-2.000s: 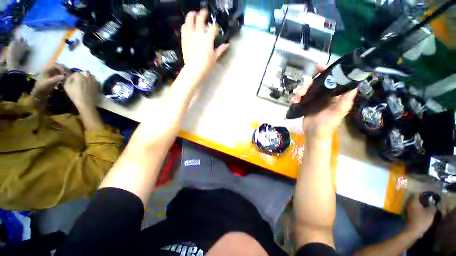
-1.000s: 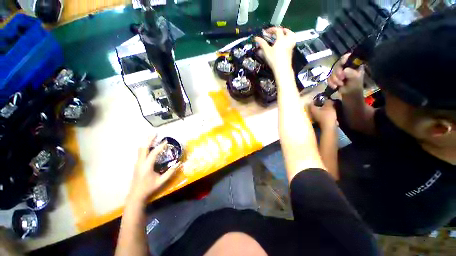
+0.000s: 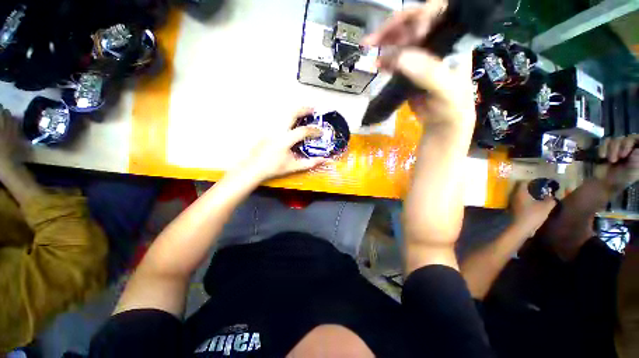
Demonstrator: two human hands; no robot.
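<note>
A round black housing (image 3: 340,133) stands open side up near the bench's front edge, with a silvery-white circuit board (image 3: 319,142) and a pale lead inside. My left hand (image 3: 284,150) grips its left side. My right hand (image 3: 434,84) is up and to the right, around a thick black electric screwdriver (image 3: 389,98) that is blurred and partly hidden by the hand. The driver slants down-left and its lower end is just right of the housing, apart from it. The screw feeder (image 3: 343,52) is beyond the housing, close to my right fingertips.
Groups of black units stand at the left (image 3: 87,91) and right (image 3: 499,119). Orange-yellow tape (image 3: 150,105) crosses and edges the white bench. A person in a mustard sleeve (image 3: 52,259) is at the left. Another person's hand (image 3: 529,210) holds a unit at the right.
My right hand has left the right-hand units and is now around the driver, which hung by the feeder. My left hand still holds the housing. The view has turned.
</note>
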